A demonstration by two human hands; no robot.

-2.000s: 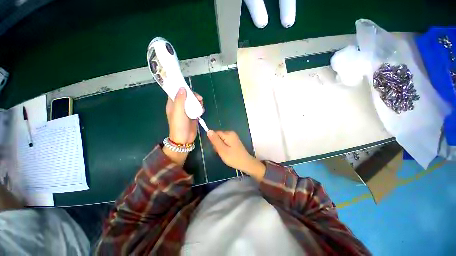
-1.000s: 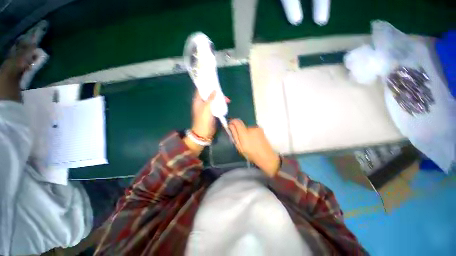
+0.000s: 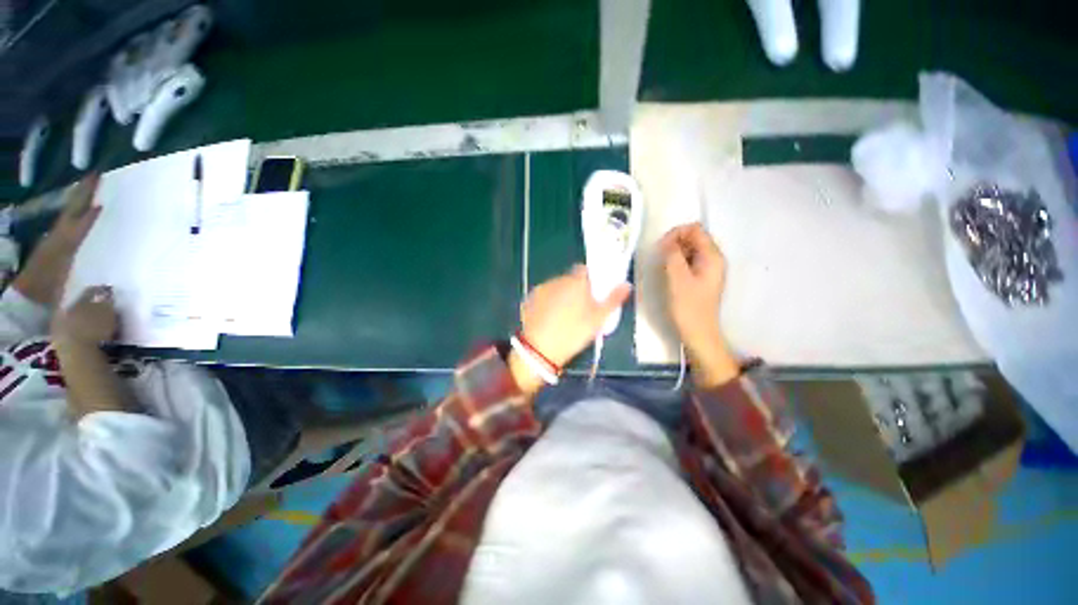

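Note:
A white handheld unit [image 3: 611, 231] stands head-up in view over the green bench, its dark display and buttons facing up. My left hand [image 3: 567, 313] grips its narrow lower end. A thin cord runs down from that end towards my lap. My right hand [image 3: 695, 266] is just right of the unit, over the pale board, with fingers curled. A faint white shape shows above its fingertips and a thin cord shows below it; whether the fingers hold anything is unclear.
Lined sheets [image 3: 266, 266], a pen [image 3: 197, 195] and a phone-like thing [image 3: 279, 175] lie left, beside a neighbour's hands. White units [image 3: 166, 106] are on the green conveyor. Right are a white wad [image 3: 895, 166], shiny metal parts [image 3: 1005, 242] on clear plastic, and an open carton [image 3: 975, 473] below.
The unit has come down nearer me and turned upright, its display now clear. My right hand has moved away from its narrow end to the right. The view has shifted left.

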